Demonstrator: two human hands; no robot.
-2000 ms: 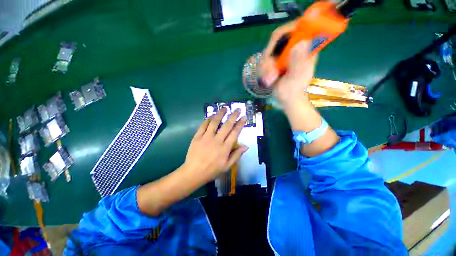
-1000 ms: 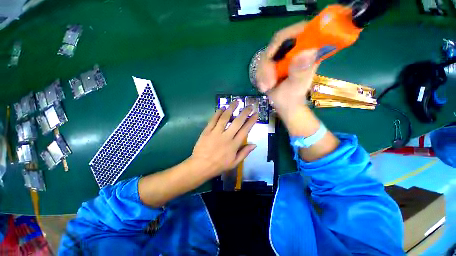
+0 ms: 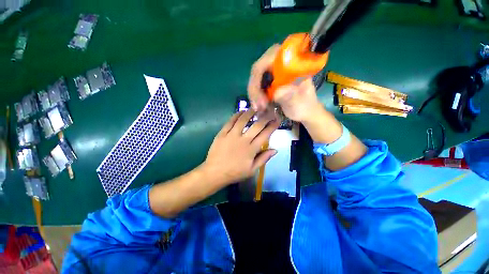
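Note:
A black-edged tablet unit (image 3: 282, 160), silver-white inside with an orange strip, lies on the green mat in front of me. My left hand (image 3: 236, 144) lies over the unit's upper part, fingers spread on the circuit board (image 3: 244, 105) there and hiding most of it. My right hand (image 3: 292, 99), with a pale band on the wrist, grips an orange electric screwdriver (image 3: 298, 58) over the unit's top end. The driver's tip is hidden behind the hands.
Several spare boards (image 3: 56, 122) lie at the left. A dotted label sheet (image 3: 140, 140) lies left of the unit. Orange-gold flex cables (image 3: 370, 97) and a black lump (image 3: 456, 101) lie at the right. A round dish (image 3: 319, 80) is mostly hidden behind my right hand. Other units (image 3: 279, 4) are at the far edge.
My right hand has brought the screwdriver down and left, from over the dish to the unit's top beside my left fingers. My left hand stays on the board.

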